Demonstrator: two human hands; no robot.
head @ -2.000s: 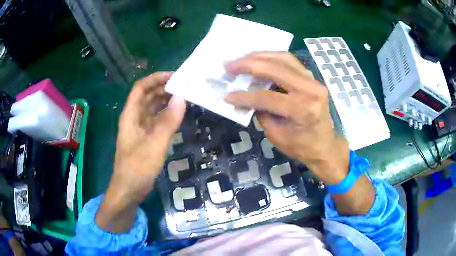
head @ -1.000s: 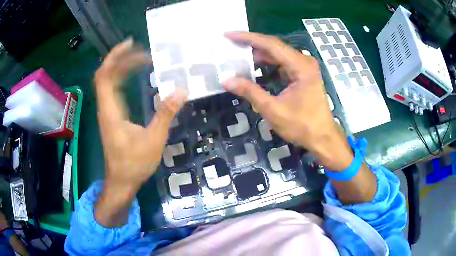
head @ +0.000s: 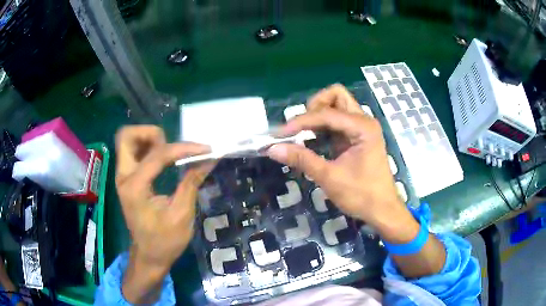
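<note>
My left hand and my right hand pinch opposite ends of a white release liner sheet. It is bent, with its near part seen almost edge-on between my fingers and its far part facing up. It is above the clear blister tray. In the tray, several dark modules carry pale L-shaped pads. One dark module at the near edge shows only a small white label. Small metallic parts lie between the modules.
A spare adhesive sheet with grey L shapes lies right of the tray. A white power supply stands far right. A green bin with black items is at left, with a pink and white packet. A metal post stands behind.
The sheet has gone from facing me as a broad face to bent and nearly edge-on, lower in the view. Both hands still hold it. The whole scene sits lower in the picture.
</note>
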